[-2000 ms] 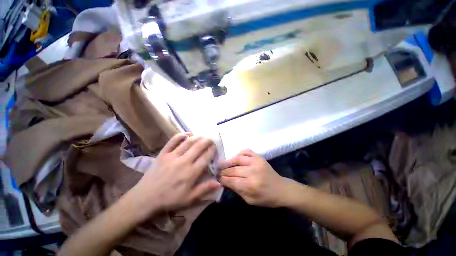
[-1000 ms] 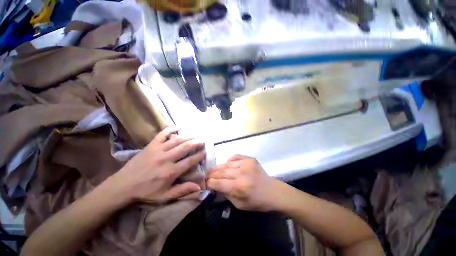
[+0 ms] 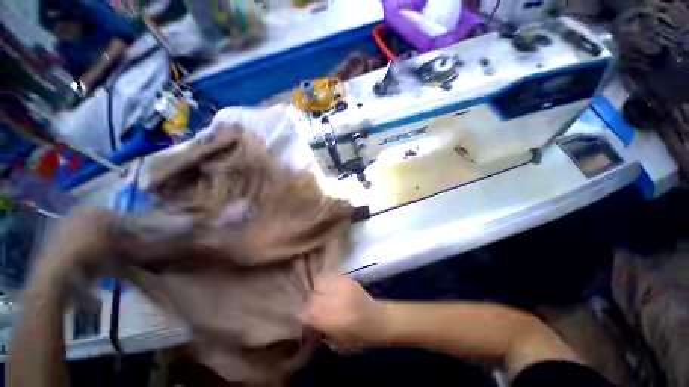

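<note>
The brown fabric (image 3: 249,242) is a blurred, bunched heap on the table left of the needle, hanging over the front edge. Pale lining (image 3: 257,125) shows at its back. The white sewing machine (image 3: 423,140) stands behind, its needle area (image 3: 359,178) lit, a brown edge lying just in front. My right hand (image 3: 344,311) is closed on the fabric's right edge, in front of the machine bed. My left hand (image 3: 87,234) is at the far left beside the fabric's left part, blurred; its fingers and hold cannot be made out.
A yellow-orange thread coil (image 3: 321,94) sits on the machine head. A purple basket (image 3: 431,26) with white contents is beyond the machine. Brown pieces (image 3: 653,295) lie at the lower right. The table edge (image 3: 498,227) curves across the front. A neighbouring table with a blue side (image 3: 287,68) is behind.
The view has tilted up and shows more beyond the machine. My left hand has moved from the seam edge to the far left. The brown fabric has shifted and bunched, now covering the area left of the needle.
</note>
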